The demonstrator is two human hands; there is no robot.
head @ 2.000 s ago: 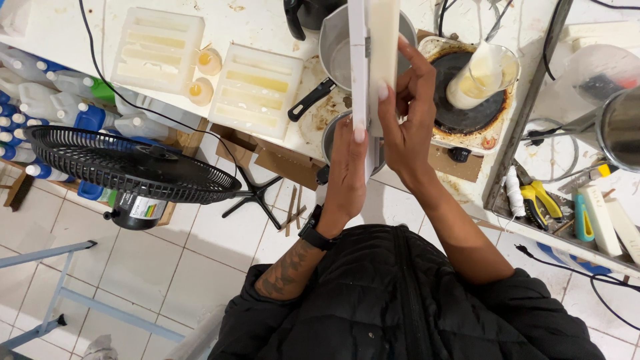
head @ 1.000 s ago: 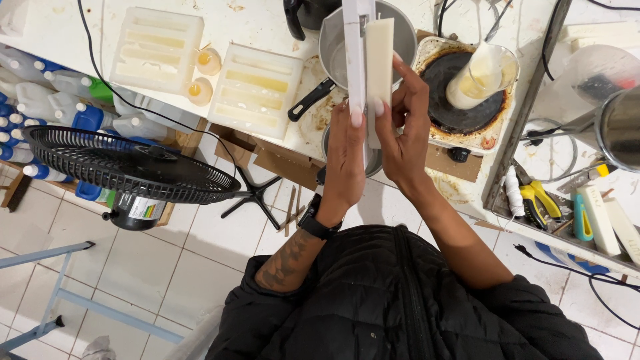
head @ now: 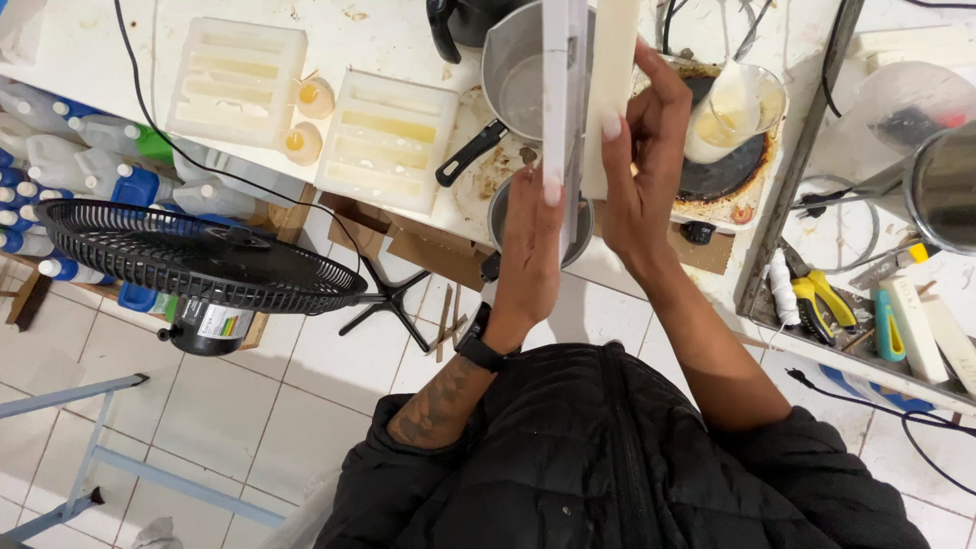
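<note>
My left hand (head: 534, 244) grips a white flat panel-like piece (head: 554, 91), seen edge-on, its fingers along the near end. Close to its right side, my right hand (head: 648, 152) holds a cream-coloured bar (head: 610, 91), apparently wax, between thumb and fingers. Both pieces stand side by side over a metal saucepan (head: 507, 69) with a black handle; a second pot (head: 583, 229) lies partly hidden under my hands. To the right, a clear jug (head: 743, 107) with cream contents rests on a stained electric hotplate (head: 717, 179). The far ends of both pieces run out of view.
Two translucent moulds (head: 236, 84) (head: 389, 141) with pale bars sit left, near two small round candles (head: 314, 97). A black fan (head: 206, 259) stands lower left beside a blue stepladder (head: 183, 484). The right tray (head: 785, 183) holds yellow-black pliers (head: 823, 301), a metal pitcher (head: 945, 191) and pale bars (head: 911, 328).
Between two seconds and one second ago, the cream bar and white piece moved a little apart. Now both reach farther toward the top edge, and my right hand sits slightly higher.
</note>
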